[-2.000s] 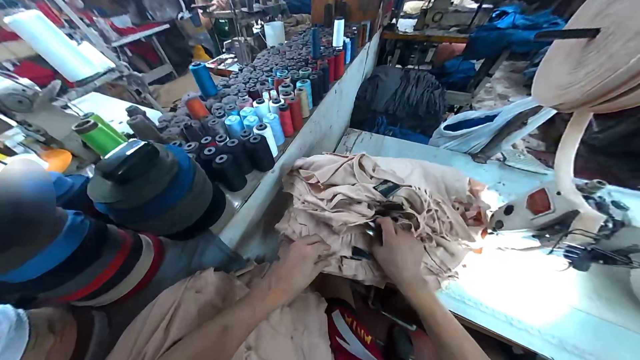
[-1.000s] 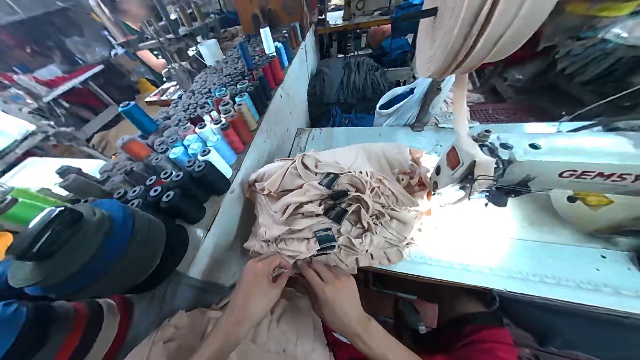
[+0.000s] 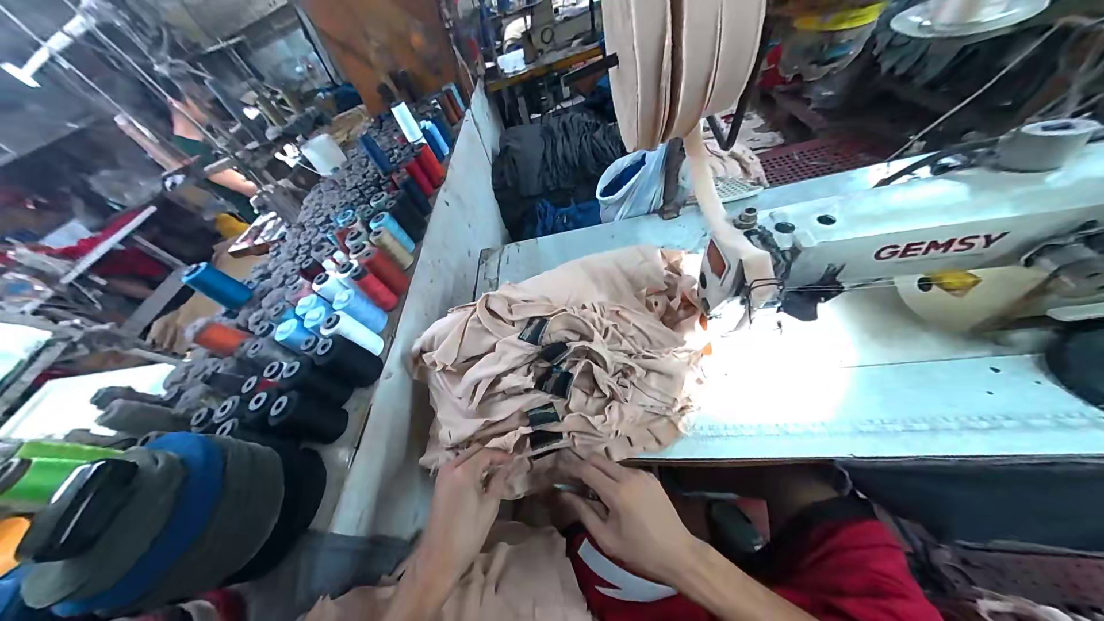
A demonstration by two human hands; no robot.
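Observation:
A heap of beige knit fabric pieces (image 3: 552, 345) with several dark labels (image 3: 545, 416) lies on the sewing machine's table, against a low white partition. At the heap's near edge my left hand (image 3: 470, 492) pinches beige fabric between thumb and fingers. Beside it, my right hand (image 3: 608, 500) has bent fingers at the same fabric, with a small metallic object (image 3: 576, 492) partly hidden under them. More beige fabric (image 3: 509, 573) hangs over my lap below both hands. The sewing machine's head (image 3: 746, 267) stands right of the heap, fed by a beige fabric strip (image 3: 709, 194).
Left of the white partition (image 3: 388, 431) stand many thread cones (image 3: 349, 332) and rolls of coloured banding (image 3: 172, 517). A large roll of beige strip (image 3: 681, 69) hangs above the table. Dark fabric (image 3: 552, 164) and a white bag (image 3: 630, 185) lie behind. Another person's arm (image 3: 207, 155) shows at upper left.
Both hands have moved off the top of the heap to its near edge. More dark labels show on the heap now. The view has swung to the right.

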